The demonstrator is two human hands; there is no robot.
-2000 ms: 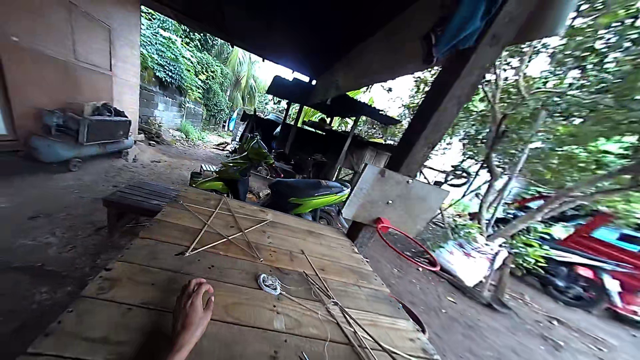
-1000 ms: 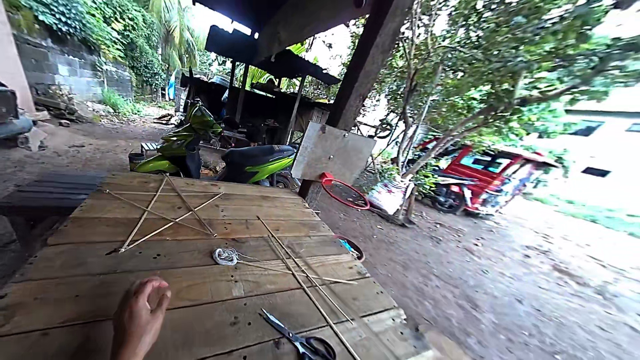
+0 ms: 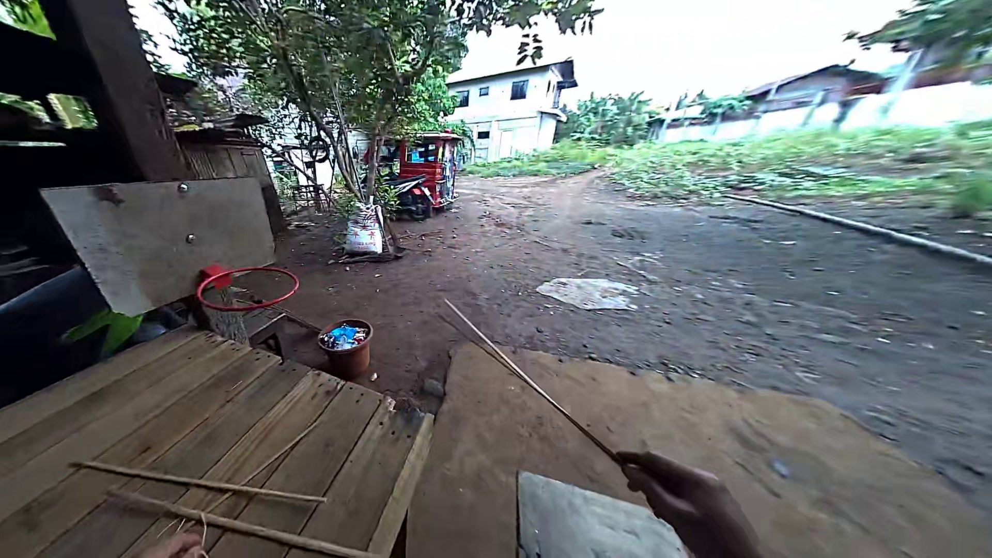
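My right hand (image 3: 686, 492) is closed on the near end of a long thin stick (image 3: 535, 384), which points away from me over the ground, right of the table. At the bottom left, my left hand (image 3: 178, 542) is partly cut off by the frame edge, with thin string (image 3: 204, 527) at its fingers. Close to it lie a bamboo stick (image 3: 248, 528) and a second stick (image 3: 201, 484) on the slatted wooden table (image 3: 232, 403). Whether the left fingers grip the string or the nearer stick is not plain.
A grey board (image 3: 167, 240) with a red hoop (image 3: 248, 289) stands beyond the table. A brown bucket (image 3: 347, 360) of litter is past the table corner. A pale flat slab (image 3: 593, 519) lies below my right hand. Farther off are a white sack (image 3: 364, 232) and a red vehicle (image 3: 426, 167).
The view has swung far to the right. My right hand has come into view holding a stick. The crossed sticks, the scissors and the coil of string seen earlier are out of view.
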